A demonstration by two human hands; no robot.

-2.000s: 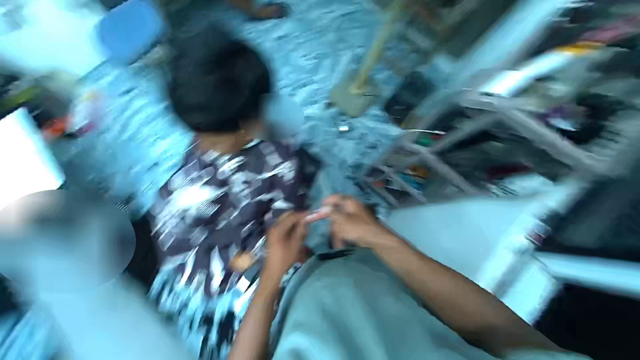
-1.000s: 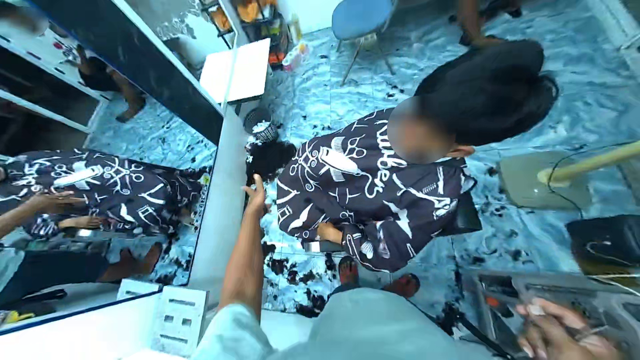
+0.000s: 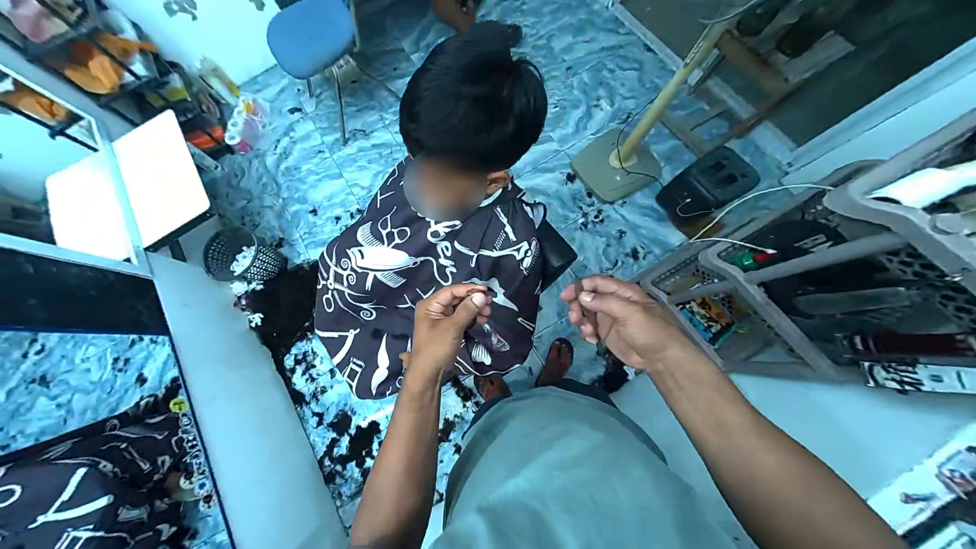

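A person with dark hair [image 3: 473, 99] sits facing me, covered by a black barber's cape [image 3: 427, 282] with white comb and scissors prints. In front of the cape is my left hand [image 3: 451, 320], its thumb pressed to the index finger; a tiny dark thing shows at the fingertips, too small to name. My right hand [image 3: 614, 316] is to the right of the cape, thumb and index finger also pinched, with a small dark bit between them that I cannot make out. The two hands are apart at about the same height.
A grey plastic cart [image 3: 732, 274] with tools stands at the right. Behind it are a black box-shaped device [image 3: 705, 183] and a stand's base [image 3: 616, 164]. A blue chair [image 3: 311, 38] is at the back. Cut hair [image 3: 290, 313] lies beside a mesh basket [image 3: 255, 263]; a mirror borders the left.
My right hand has moved from over the cart to before me, and my left hand has come from the mirror side to the front of the cape. The view has turned.
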